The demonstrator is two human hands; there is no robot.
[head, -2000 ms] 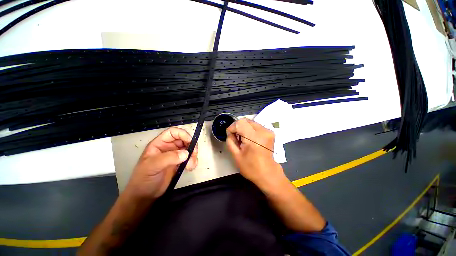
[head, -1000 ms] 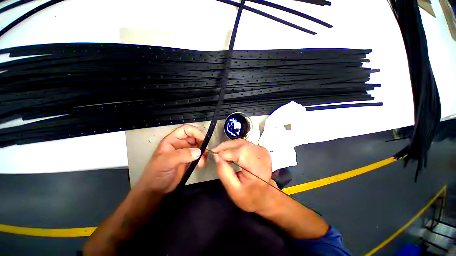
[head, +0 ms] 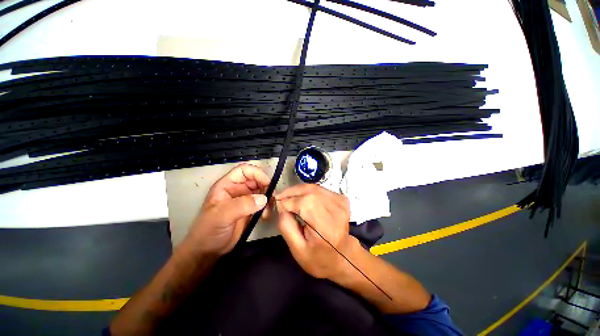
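My left hand [head: 230, 209] pinches a long narrow black strap [head: 289, 125] between thumb and fingers. The strap runs up and away across the pile of punched black straps [head: 164, 111]. My right hand [head: 316, 226] holds a very thin dark applicator [head: 345, 257] like a pen, its fingertips close beside the strap. The applicator's tip is too small to tell if it touches. A small round pot [head: 312, 165] of glossy dark liquid stands just beyond my right hand.
A crumpled white cloth or paper [head: 368, 187] lies right of the pot. A beige board [head: 187, 190] is under the pot and pile. Separate black straps [head: 375, 23] lie at the far side. A hanging strap bundle [head: 556, 111] droops over the white table's right edge.
From the pot, my right hand has moved left and nearer me to the strap. Over the last second the applicator's rear end has swung down towards me. My left hand keeps its pinch.
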